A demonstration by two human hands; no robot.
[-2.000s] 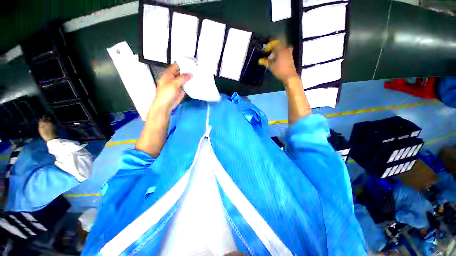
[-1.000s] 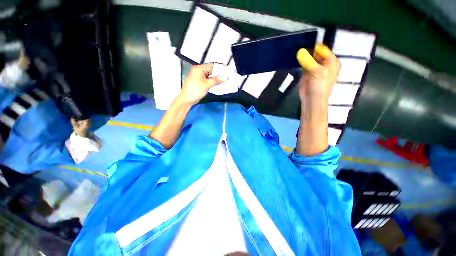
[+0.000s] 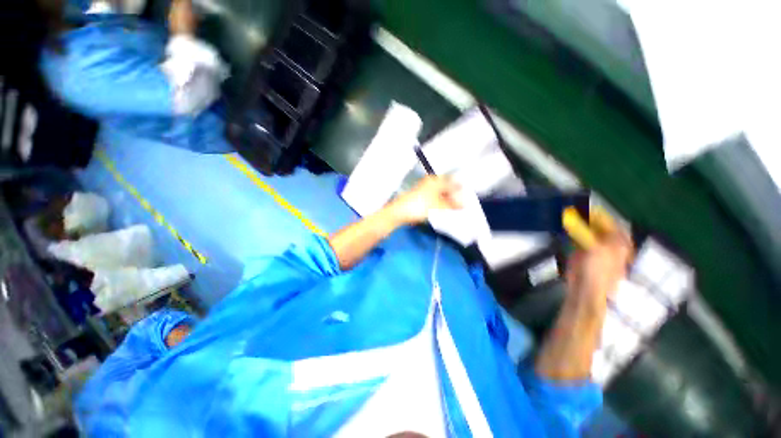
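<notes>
My right hand (image 3: 595,257), with yellow finger cots, holds a flat dark handset (image 3: 527,212) by its right end, above the bench. My left hand (image 3: 432,198) holds a limp white sheet (image 3: 462,219) by its upper left part, at the handset's left end; whether they touch is unclear. Behind both lies a black tray with white-covered slots (image 3: 467,147), partly hidden by the hands and handset. A stack of white sheets (image 3: 385,158) lies left of the tray. The picture is blurred.
Another tray of white rectangles (image 3: 644,299) lies beyond my right hand. A black slotted tray (image 3: 295,68) stands at upper left, near another person's blue sleeve (image 3: 120,73). The green belt (image 3: 548,111) runs diagonally behind. A large white surface (image 3: 694,77) fills the upper right.
The view has tilted and turned. My right hand took the dark handset from the tray and now holds it lower, its left end near the white sheet. My left hand still holds the sheet.
</notes>
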